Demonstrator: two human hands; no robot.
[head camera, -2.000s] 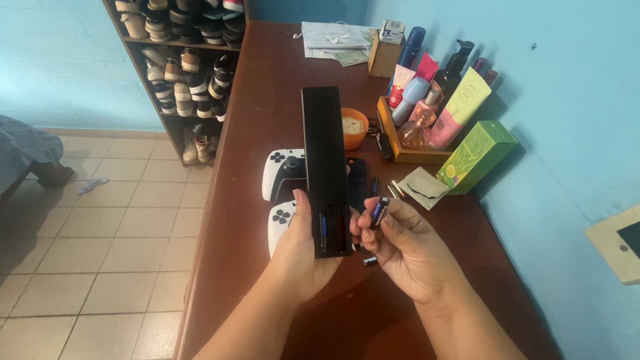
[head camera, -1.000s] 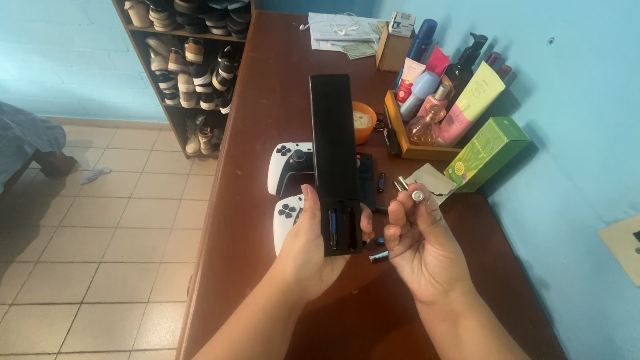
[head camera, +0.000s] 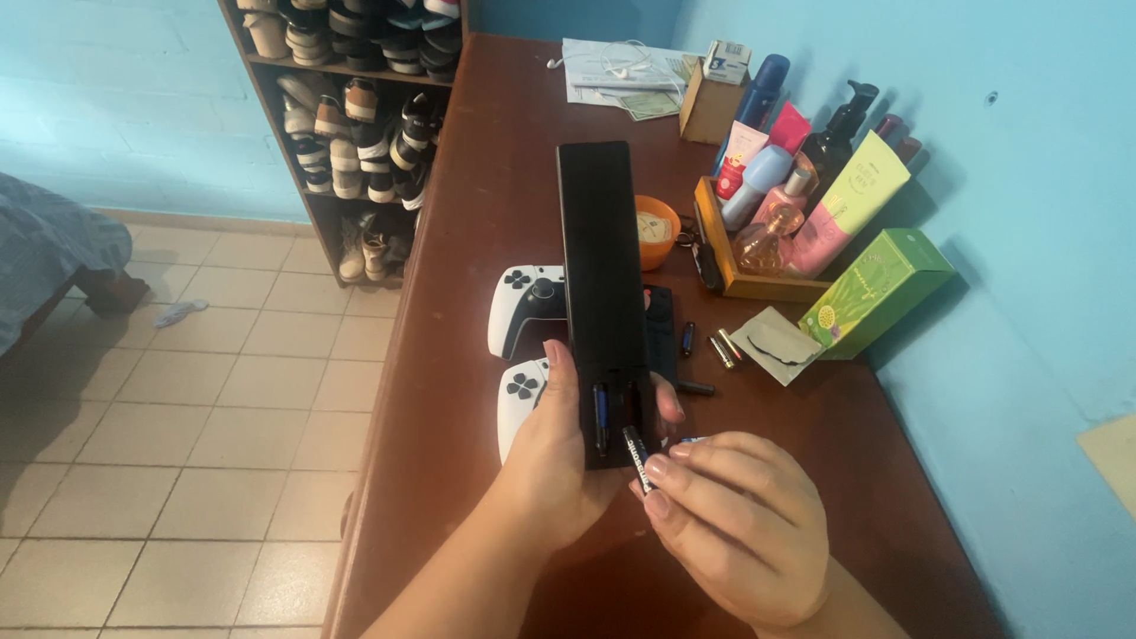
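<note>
My left hand (head camera: 550, 461) grips a long black box-shaped device (head camera: 605, 257) near its lower end, thumb on its left side and fingers at the right. At that end a battery bay shows, with one blue-and-black battery (head camera: 602, 419) lying in its left side. My right hand (head camera: 745, 524) pinches a Panasonic battery (head camera: 636, 457) between thumb and fingers, its upper end at the right side of the bay. Beyond the device, a dark battery (head camera: 688, 339) and a pair of gold-ended batteries (head camera: 723, 349) lie on the brown table (head camera: 497, 160).
Two white game controllers (head camera: 510, 311) lie left of the device, partly hidden. An orange bowl (head camera: 657, 232), a wooden tray (head camera: 772, 286) of toiletries, a green box (head camera: 874, 293) and an opened packet (head camera: 777, 344) stand or lie to the right. A shoe rack (head camera: 306, 169) is beyond the table's left edge.
My right hand has moved left and brought the battery from beside the device to its bay. The left hand still holds the device.
</note>
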